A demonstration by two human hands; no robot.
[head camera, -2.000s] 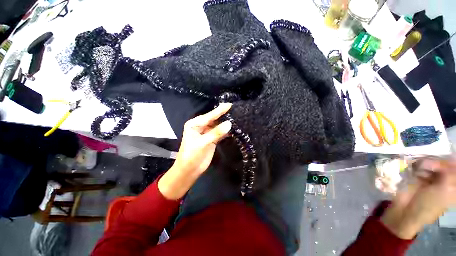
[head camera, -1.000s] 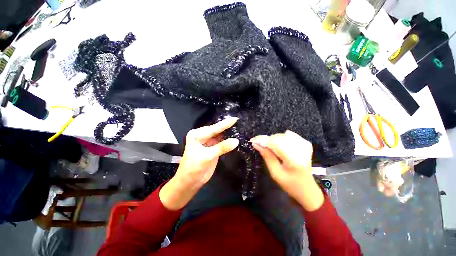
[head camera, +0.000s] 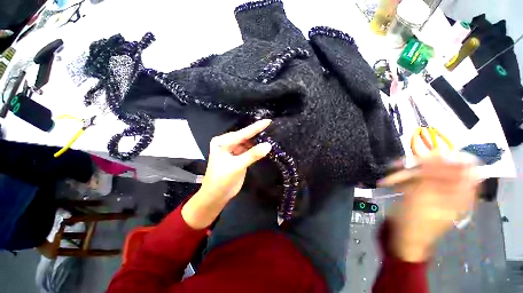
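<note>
The dark flecked jacket (head camera: 338, 126) lies on the white table and hangs over its front edge. A black-and-white braid trim (head camera: 288, 177) runs along its edge and curves down over the lap. My left hand (head camera: 235, 154) pinches the jacket edge and trim between thumb and fingers. My right hand (head camera: 430, 197) is raised off to the right of the jacket, strongly blurred; whether it holds a needle cannot be seen. No thread can be made out. Smooth black lining (head camera: 212, 134) shows left of the left hand. A loose trim length (head camera: 133, 140) curls on the table at left.
Orange-yellow scissors (head camera: 427, 137) lie behind my right hand, beside a long black flat object (head camera: 454, 102). A green spool (head camera: 416, 55) stands upper right. Yellow-handled pliers (head camera: 73, 139) and a black spool (head camera: 31, 113) lie at left. A wooden stool (head camera: 86, 234) and red basket (head camera: 133, 246) are below.
My right hand was at the trim beside my left hand a second ago and has moved away to the right. My left hand keeps its pinch at nearly the same place.
</note>
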